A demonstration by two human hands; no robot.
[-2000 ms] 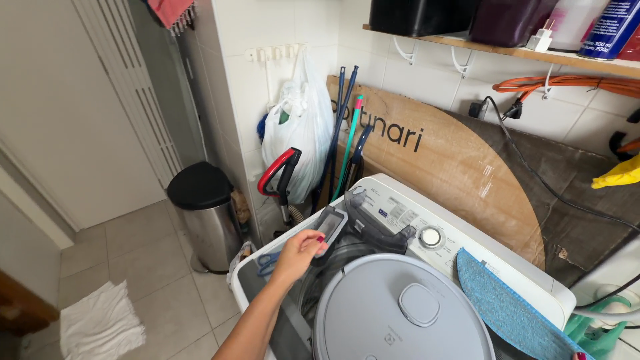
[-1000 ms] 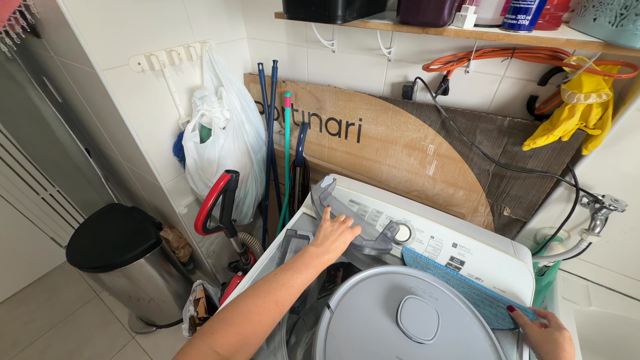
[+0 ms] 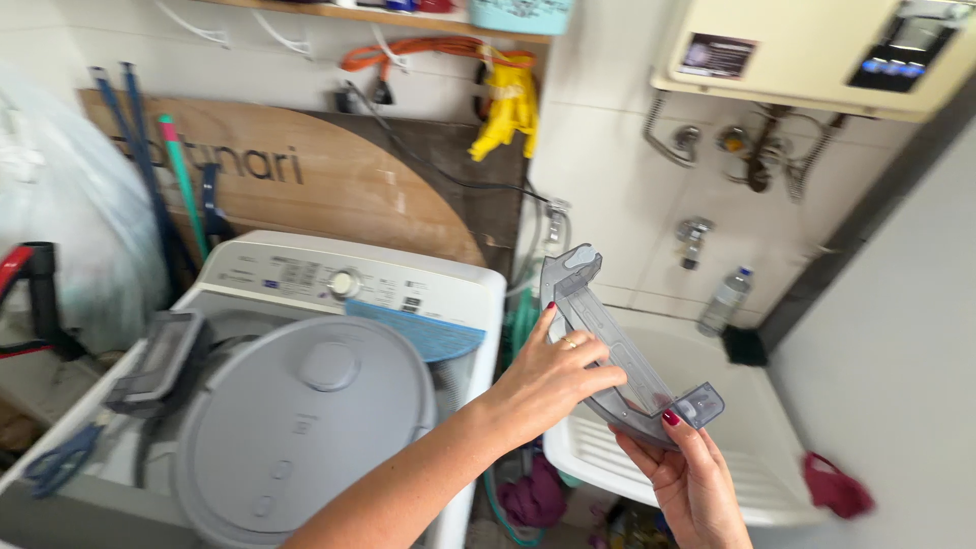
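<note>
Both my hands hold a translucent grey curved plastic tank (image 3: 610, 343), tilted over the near edge of a white laundry sink. My left hand (image 3: 560, 377) grips its upper left part, fingers spread over its inner side. My right hand (image 3: 686, 473) holds the lower end, thumb on top. To the left, a round grey robot vacuum (image 3: 305, 435) rests on a white top-loading washing machine (image 3: 290, 252). A blue mop cloth (image 3: 419, 332) lies behind it near the control panel. A clear and grey plastic bin (image 3: 164, 358) and blue scissors (image 3: 65, 457) are at the machine's left side.
The laundry sink (image 3: 770, 427) stands at right, with a wall tap (image 3: 692, 236), a plastic bottle (image 3: 728, 301) and a dark sponge (image 3: 743, 345). A water heater (image 3: 808, 53) hangs above. Yellow gloves (image 3: 507, 103) and an orange cord (image 3: 435, 47) hang under the shelf. A black cable (image 3: 442, 179) crosses the wall.
The curved tank, earlier on the washing machine under my left hand, is now held up by the sink. My right hand has left the blue cloth and grips the tank. The view has swung right.
</note>
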